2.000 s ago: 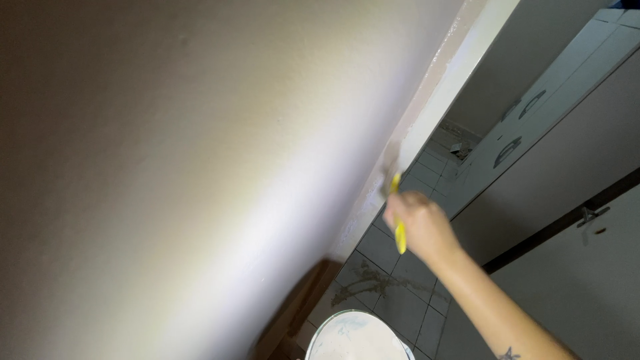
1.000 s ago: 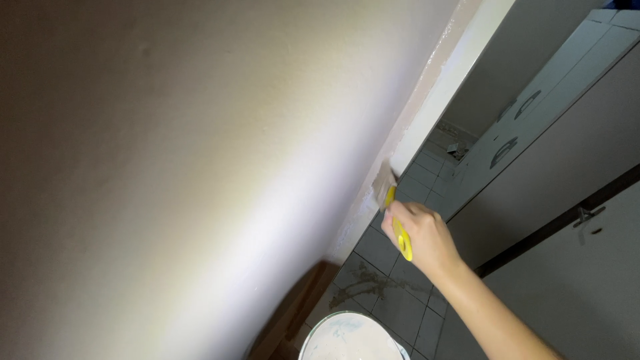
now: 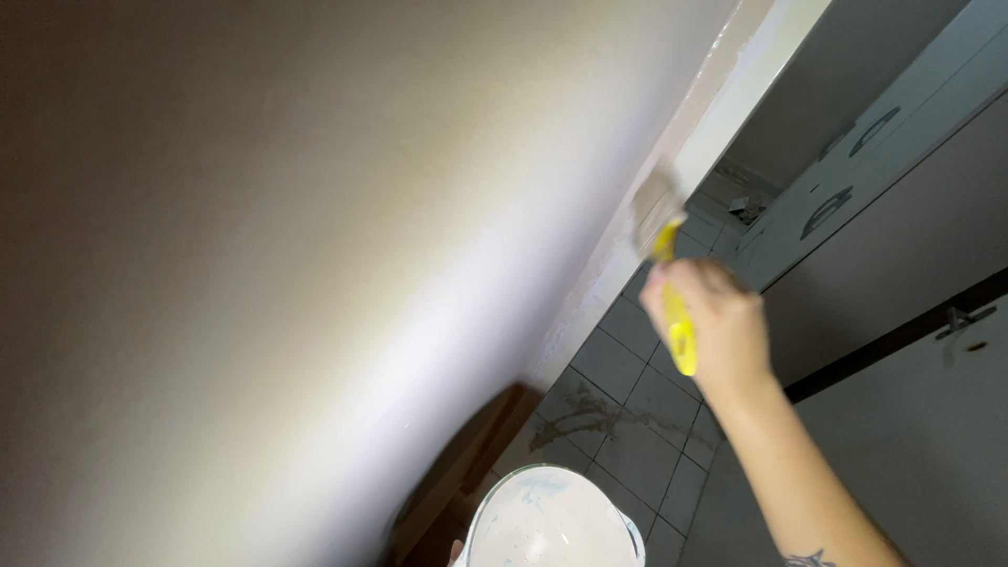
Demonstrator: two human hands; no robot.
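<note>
My right hand (image 3: 709,315) grips the yellow handle of a flat paintbrush (image 3: 665,236). Its blurred bristles lie at the narrow pale edge strip (image 3: 606,260) beside the big wall surface. At the bottom is a round white bucket (image 3: 551,520), its inside pale and smeared with bluish marks. Just a bit of my left hand (image 3: 456,551) shows at the bucket's left side, fingertips against it; the rest is hidden.
The large pale wall (image 3: 354,236) fills the left. A brown wooden piece (image 3: 500,433) stands beyond the bucket. Below lies a stained tiled floor (image 3: 630,394). At right are a door with a handle (image 3: 961,323) and pale panels with oval handles (image 3: 827,213).
The brush has shifted along the edge strip, with my right hand still around its handle. The bucket stays at the bottom of the view.
</note>
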